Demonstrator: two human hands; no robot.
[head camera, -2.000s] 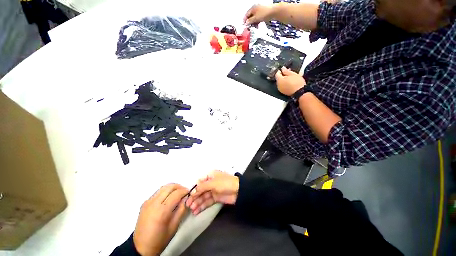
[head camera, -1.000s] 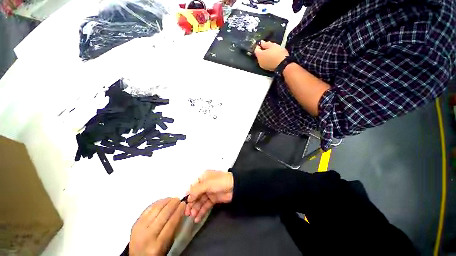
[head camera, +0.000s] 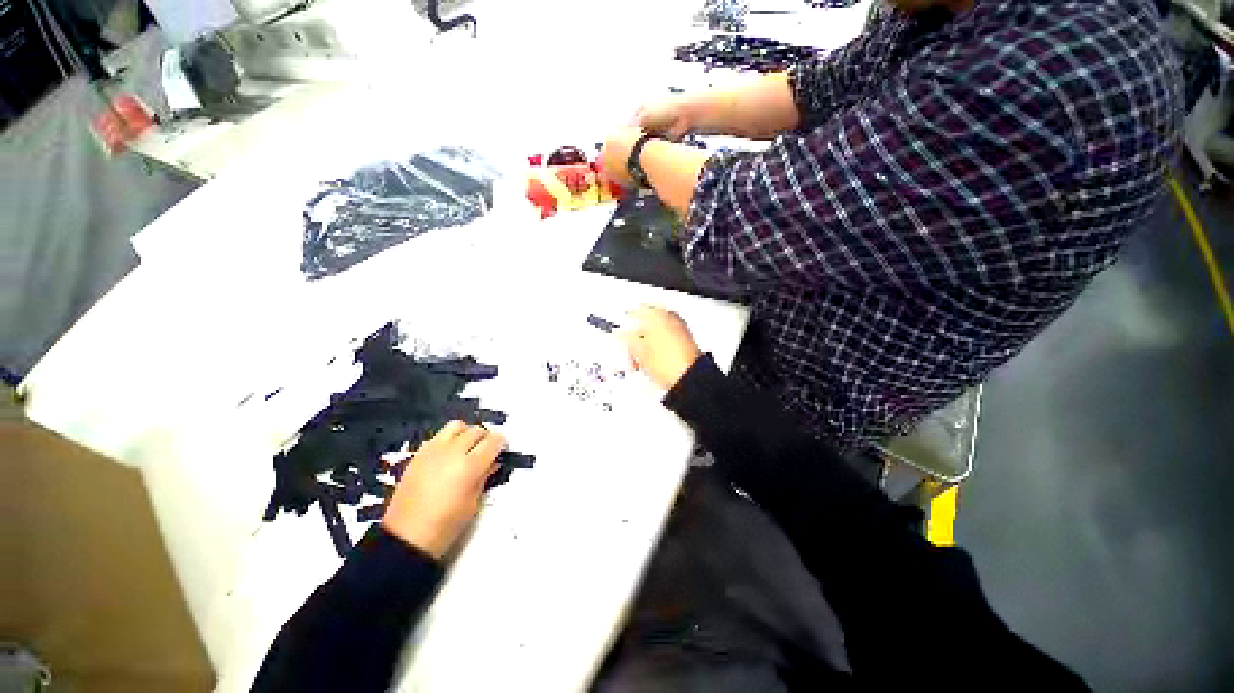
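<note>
A loose heap of black strips (head camera: 372, 413) lies on the white table (head camera: 541, 569). My left hand (head camera: 444, 485) rests on the heap's near right side, palm down; whether its fingers hold a strip is hidden. My right hand (head camera: 660, 347) is farther right, near the table's right edge. A single black strip (head camera: 602, 322) lies at its fingertips; I cannot tell whether it is gripped. Tiny fittings (head camera: 582, 382) are scattered between the heap and my right hand.
A clear bag of black strips (head camera: 399, 206) lies beyond the heap. A red and yellow packet (head camera: 574, 186) and dark mat (head camera: 643, 244) are at the coworker's place. The coworker's checked sleeve (head camera: 771, 224) reaches over the mat. A cardboard box (head camera: 102, 555) stands at left.
My hands were together at the near table edge with a small black strip between them. They are now apart, left at the heap, right farther forward. The coworker's hands have come together near the packet.
</note>
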